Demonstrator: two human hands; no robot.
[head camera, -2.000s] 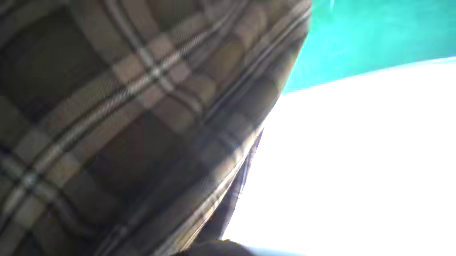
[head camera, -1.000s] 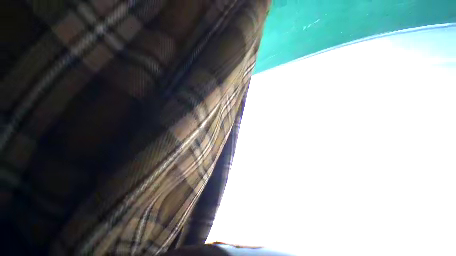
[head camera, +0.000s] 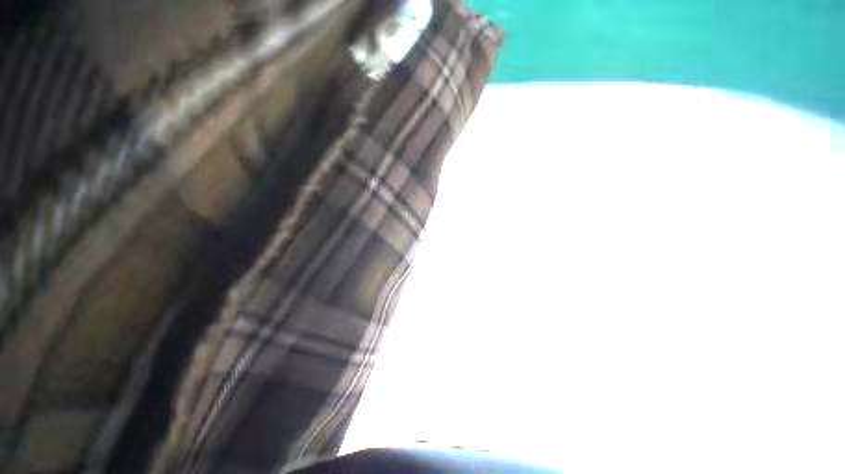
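Observation:
Brown plaid cloth of a shirt fills the left side of the head view, very close to the lens. A seam or folded edge runs through it from lower left to upper middle. A small whitish piece, perhaps a button or snap, shows near the top of the cloth. Neither of my hands is in view. No tool or part shows in a hand.
A large glaring white surface fills the right side. A green floor area shows at the top right. A dark curved object sits at the bottom edge.
The plaid cloth has shifted and its folds have opened, so a seam and the whitish piece now show. The white surface reaches higher and the green band is thinner.

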